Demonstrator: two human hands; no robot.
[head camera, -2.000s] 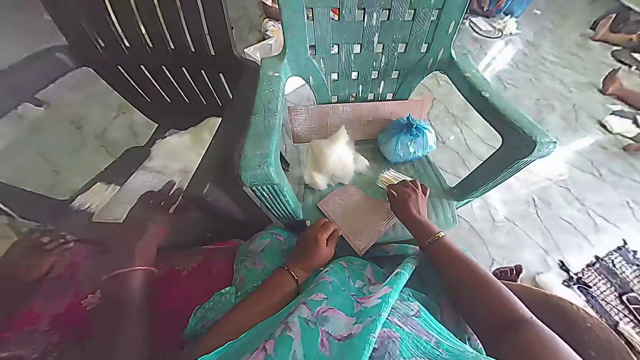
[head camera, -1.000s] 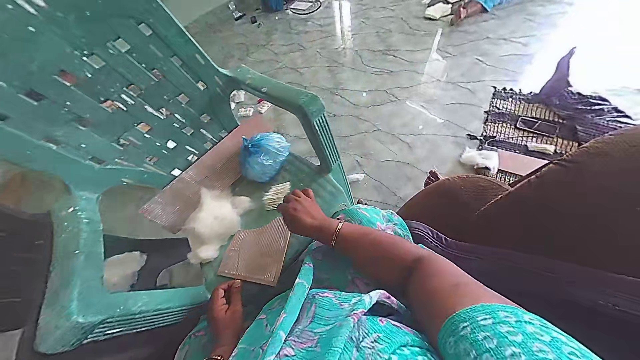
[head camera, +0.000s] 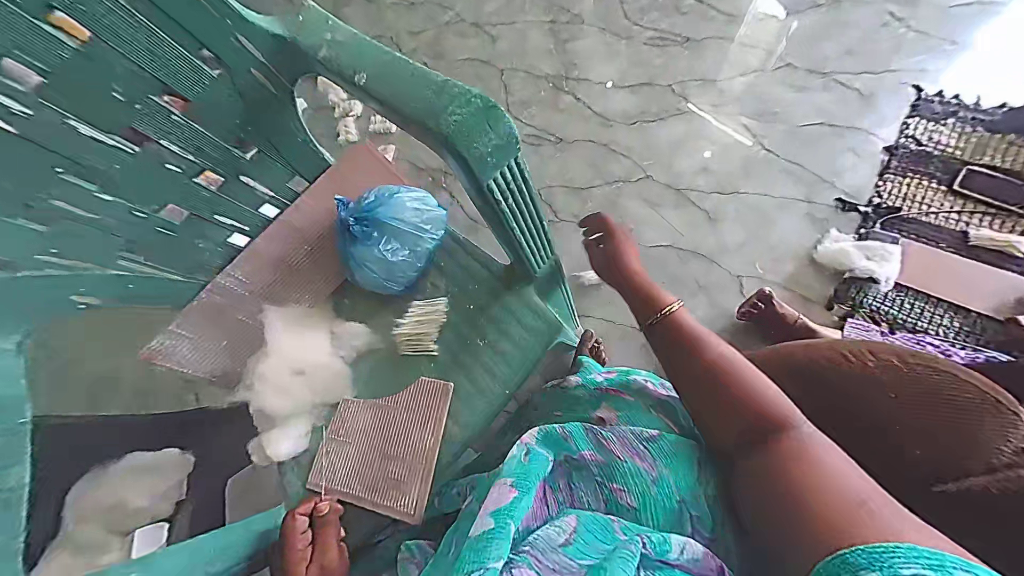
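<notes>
My left hand (head camera: 314, 538) pinches a thin stick at the lower corner of a ribbed brown board (head camera: 384, 448) on the green plastic chair's seat. Out over the floor, right of the chair, my right hand (head camera: 610, 250) is raised with fingers bent; whether it holds anything is unclear. White cotton wool (head camera: 296, 372) lies above the small board, and a row of thin cotton wicks (head camera: 421, 326) beside it. A knotted blue plastic bag (head camera: 390, 238) rests against a long brown ribbed board (head camera: 264, 280) near the chair's back.
The chair's armrest (head camera: 480, 132) curves between seat and marbled floor (head camera: 640, 136). More cotton (head camera: 128, 488) lies on a dark surface at lower left. At right are a woven mat (head camera: 944, 168) with cotton and a board, and another person's foot (head camera: 768, 310).
My right hand has moved from beside the wicks on the seat out over the floor at the right. My left hand stays by the small board's corner. The view has turned.
</notes>
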